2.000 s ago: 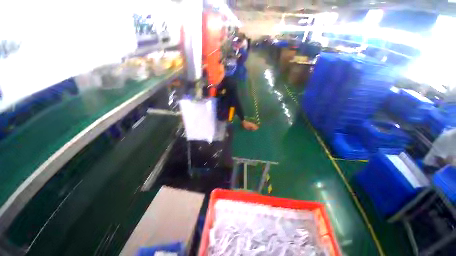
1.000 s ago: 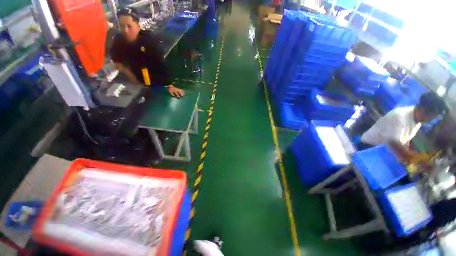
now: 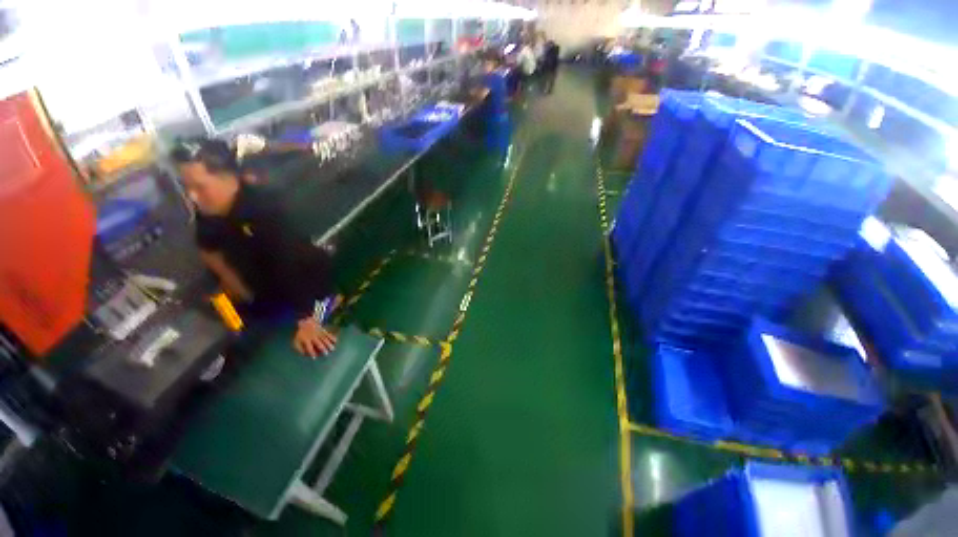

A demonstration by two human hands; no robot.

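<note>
Neither of my hands is in the picture. Nearest in front of me on the left is a green-topped table (image 3: 275,420) with pale metal legs. A person in dark clothing (image 3: 268,246) stands behind it with one hand on its top. Left of the table, white parts (image 3: 158,344) lie on a dark work surface (image 3: 158,372) beside a large red-orange machine panel (image 3: 40,231). The parts are too blurred to name surely.
A tall stack of blue turnover bins (image 3: 735,220) stands on the right. Lower blue bins (image 3: 809,372) with pale contents stand in front of it. A green floor aisle (image 3: 525,367) with yellow-black tape runs ahead. A long bench (image 3: 368,173) and distant people are farther back.
The view has moved forward along the aisle. The red-orange tray of white parts and the white-gloved hand at the lower edge have left the picture. The table and bin stack look nearer.
</note>
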